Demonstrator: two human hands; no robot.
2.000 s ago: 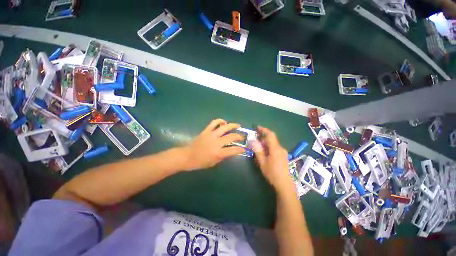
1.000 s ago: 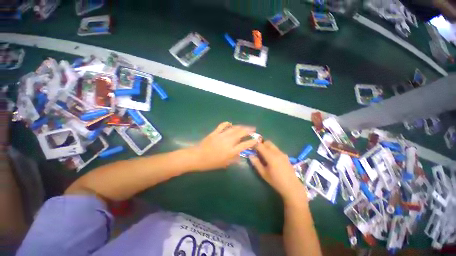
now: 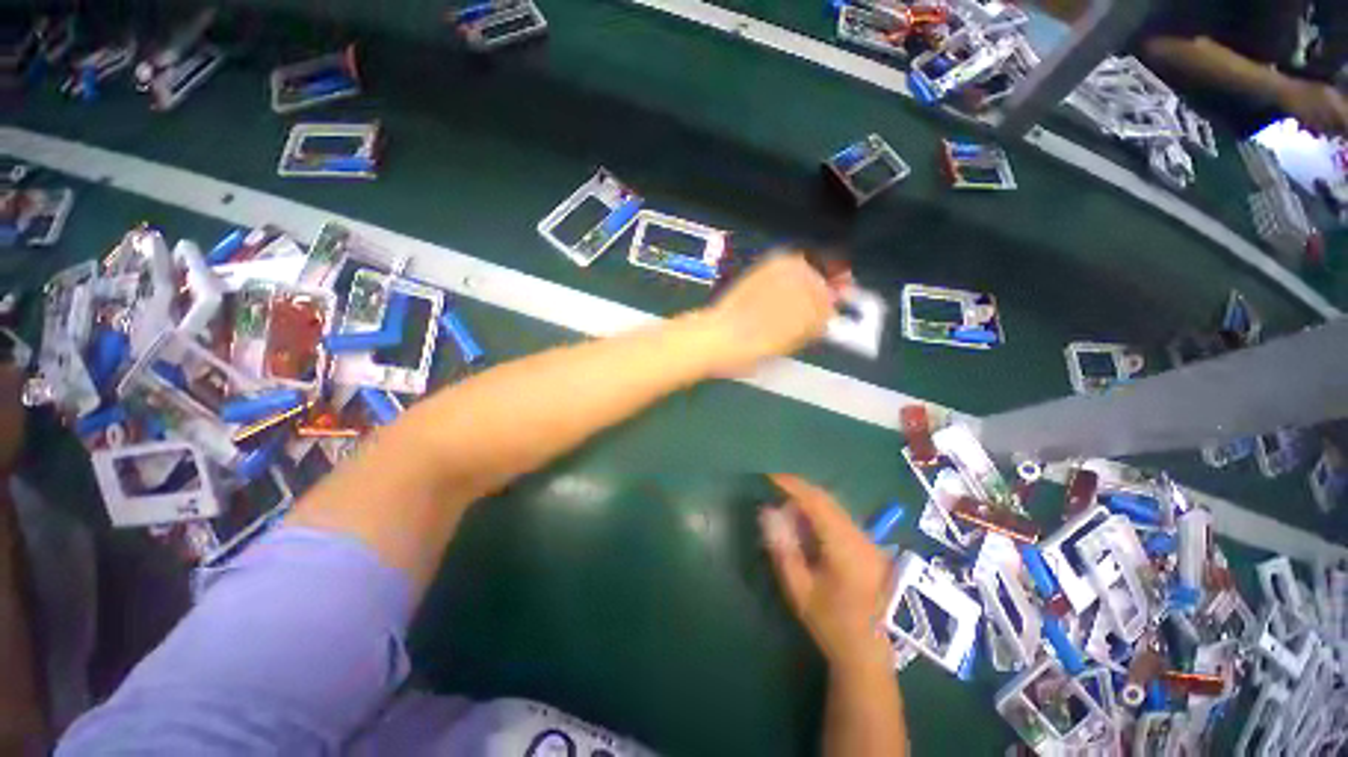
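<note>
My left hand (image 3: 784, 306) reaches over the pale rail onto the belt and grips a white frame (image 3: 858, 320), tilted and blurred, with a reddish part at my fingers. My right hand (image 3: 835, 569) is low over the green work surface, beside the right heap, fingers curled but apart; I see nothing clear in it, and its fingertips are blurred. A unit (image 3: 680, 249) with a blue cell along one edge lies flat on the belt, left of my left hand.
A heap of part-assembled units (image 3: 296, 333) lies at left and another (image 3: 1020, 569) at right, with empty frames (image 3: 1294, 651) at far right. A grey post (image 3: 1183, 388) juts in from the right. Spaced units lie on the belt. Another person's arm (image 3: 1234, 71) is at top right.
My hands have parted from the unit they held together. My left hand has moved forward onto the belt and gripped a frame. A unit with its cell fitted now lies there. The view has shifted.
</note>
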